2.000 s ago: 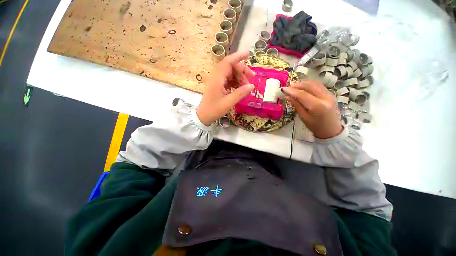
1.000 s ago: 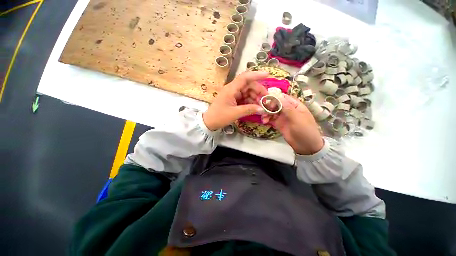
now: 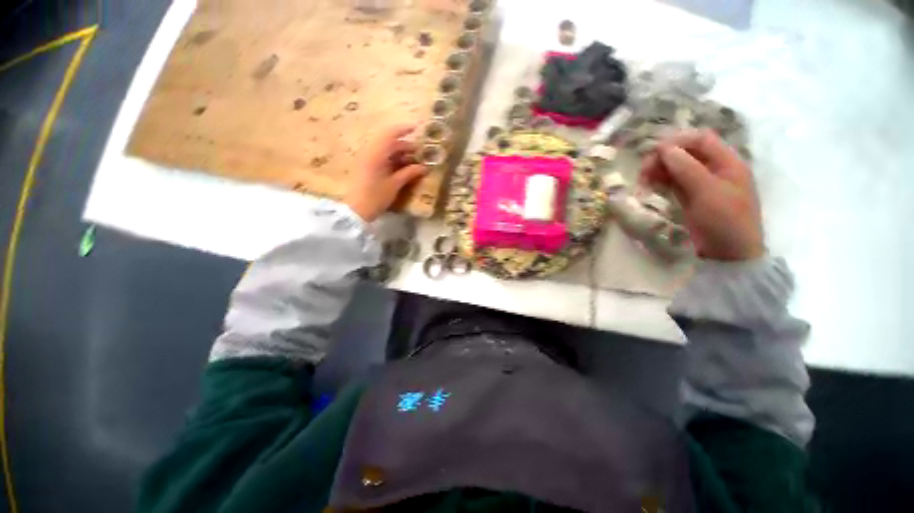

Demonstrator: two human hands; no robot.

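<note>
My left hand [image 3: 384, 178] is at the board's right edge. Its thumb and fingers are around a short metal ring [image 3: 432, 154], which stands at the near end of a row of rings on the brown wooden board [image 3: 291, 95]. My right hand [image 3: 714, 200] is over the loose ring pile [image 3: 656, 225], fingers bent and blurred; whether it holds a ring cannot be told. Between the hands, a pink block [image 3: 506, 205] lies on a mottled yellow-black round cushion [image 3: 591, 215], with a white piece [image 3: 541, 197] on the block.
A dark crumpled cloth [image 3: 583, 82] lies on a second pink item beyond the cushion. Several rings [image 3: 434, 266] stand near the table's front edge, others beside the cushion. Clear crinkled plastic [image 3: 681, 78] lies beyond the pile. A thin dark line runs down the table front.
The ring held over the pink block is gone from there, and another ring stands at the row's near end. My left hand has moved left to the board, my right hand right to the pile.
</note>
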